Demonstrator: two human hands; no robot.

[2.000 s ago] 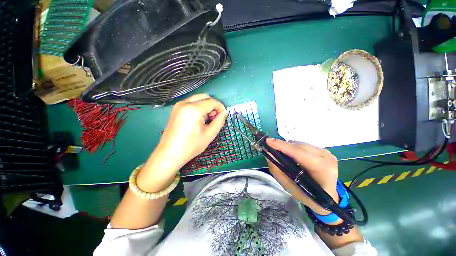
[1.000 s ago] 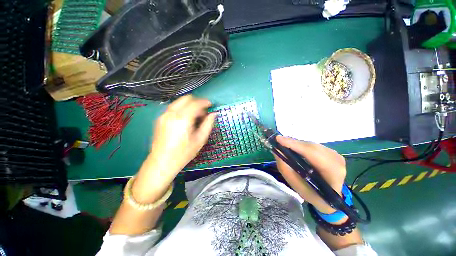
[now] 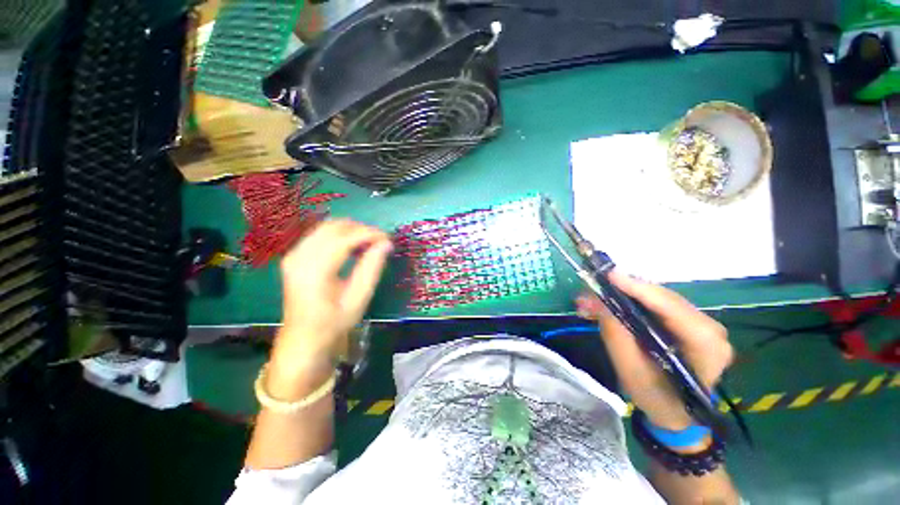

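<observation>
The PCB panel [image 3: 513, 252] lies flat near the bench's front edge, with red lead wires over its left part. My right hand [image 3: 671, 335] holds the black soldering iron [image 3: 646, 330] like a pen, its metal tip over the panel's upper right corner. A second thin metal piece runs beside the tip; I cannot tell what it is. My left hand [image 3: 326, 276] is left of the panel, beside the loose red wire pile [image 3: 271, 217]. Its thumb and forefinger are curled close together; I cannot tell whether they hold a wire.
The black fume extractor fan [image 3: 395, 108] stands behind the panel. A round tub [image 3: 765, 148] of gold-silver bits sits on a white sheet [image 3: 671, 242] at right. A dark box with a metal mechanism [image 3: 873, 187] is at far right. Ridged black racks [image 3: 123, 197] and a carton [image 3: 237, 143] stand left.
The view has shifted left. My left hand has moved away from the panel towards the wire pile, uncovering the panel's red wires. The iron's tip has moved towards the panel's upper right corner.
</observation>
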